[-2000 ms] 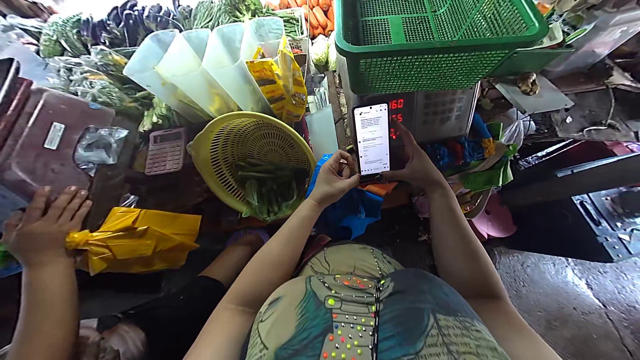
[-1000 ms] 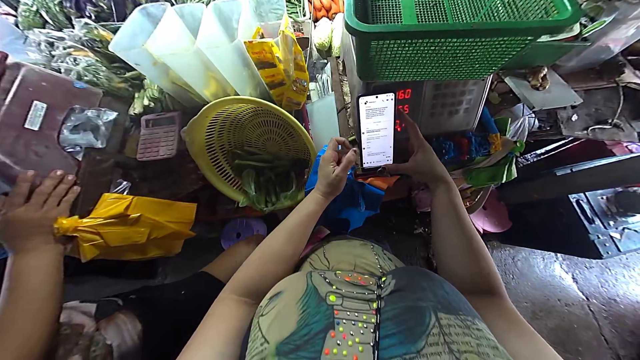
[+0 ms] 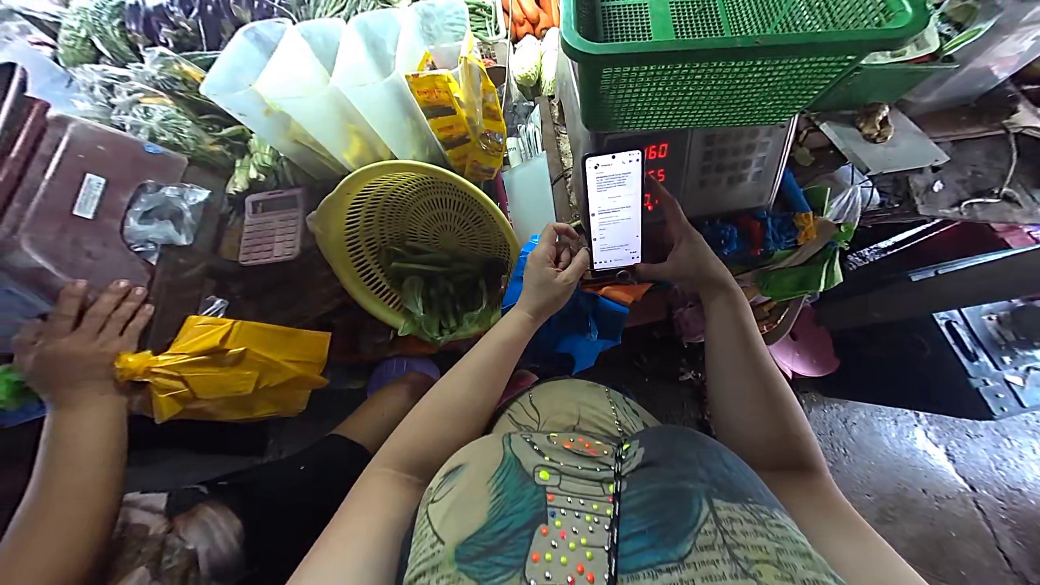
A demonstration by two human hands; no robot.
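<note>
My right hand (image 3: 678, 248) holds a lit smartphone (image 3: 614, 211) upright by its right side and lower edge; the screen bears writing. At the phone's lower left edge is my left hand (image 3: 554, 272), its fingers curled; whether it grips the phone or anything else cannot be told. Behind the phone stands a digital scale (image 3: 723, 166) with red digits, partly hidden by it. A green plastic basket (image 3: 723, 81) rests on top of the scale. Blue plastic bags (image 3: 581, 325) hang below my hands. To the left, a yellow plastic colander (image 3: 349, 244) holds long green vegetables in a clear bag.
At the left, another person's hand (image 3: 81, 333) lies by a brown plastic case (image 3: 65, 187), near a tied yellow plastic bag (image 3: 244, 370). A pink calculator (image 3: 272, 227), clear plastic containers (image 3: 357, 89), carrots (image 3: 532, 15) and leafy vegetables (image 3: 154, 106) are around the table. A pink stool-like object stands right.
The fingers of my left hand, nearer the phone's lower left side two seconds ago, are more curled. The phone stays in my right hand. The other person's hand remains by the case.
</note>
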